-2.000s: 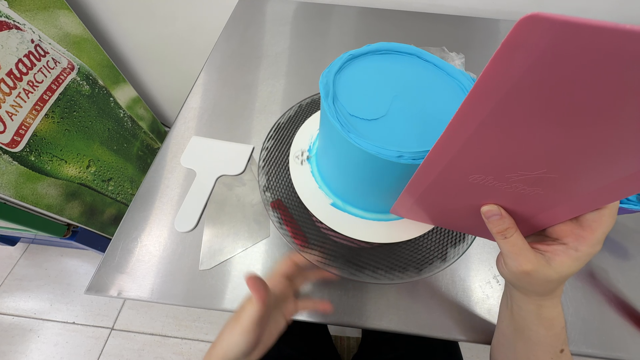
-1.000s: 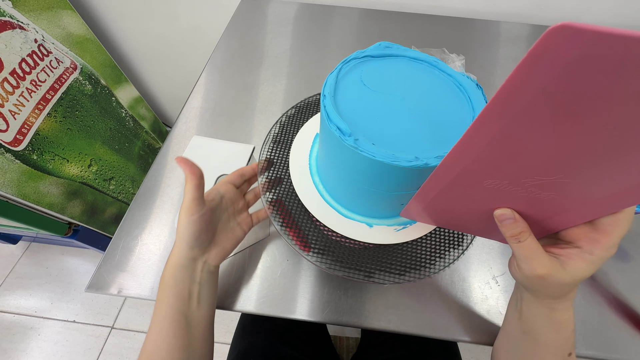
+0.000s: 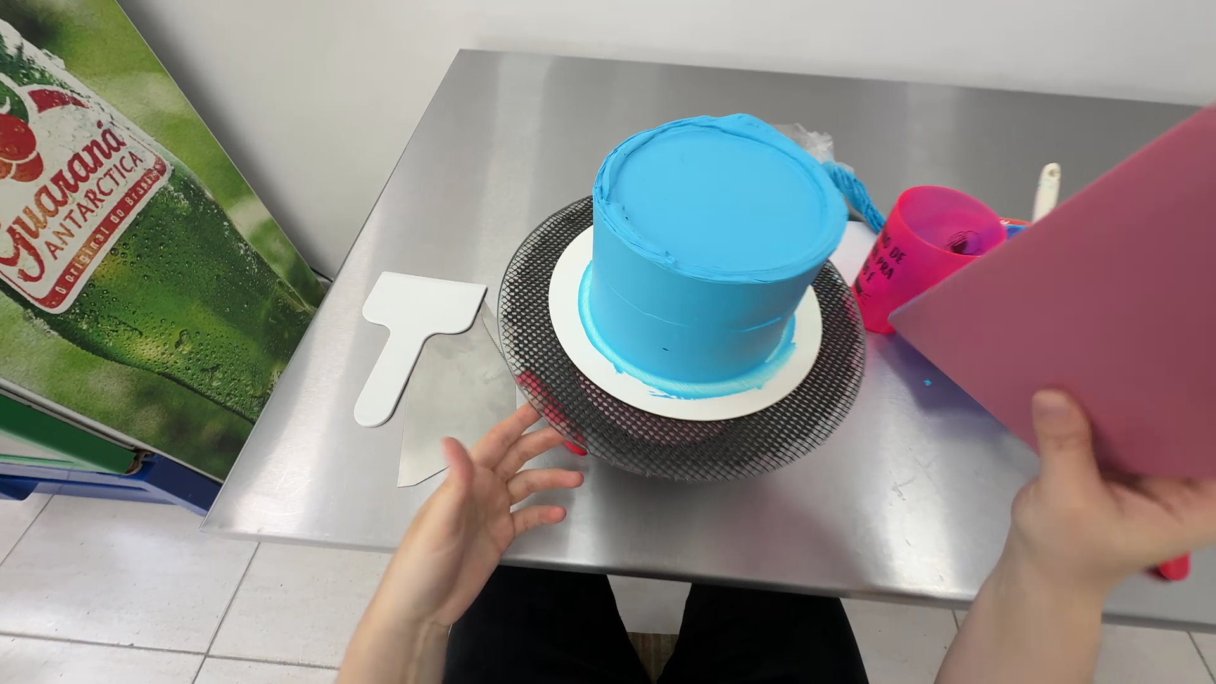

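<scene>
A tall round cake with smooth blue frosting and a ragged top rim stands on a white cake board, which rests on a dark turntable with a mesh-patterned top. My left hand, fingers spread and holding nothing, is at the turntable's front left edge; whether it touches is unclear. In my right hand is a flat pink plastic sheet, raised right of the cake. A white T-shaped scraper lies left of the turntable, partly over a thin metal scraper.
A pink plastic cup with writing stands behind the pink sheet, near a pale handle. Clear plastic shows behind the cake. Everything rests on a steel table; a poster with a green bottle is at the left.
The pink sheet has moved right, away from the cake, uncovering the pink cup. My left hand has come off the white scraper, which it partly covered a second ago, and is lower along the turntable's edge.
</scene>
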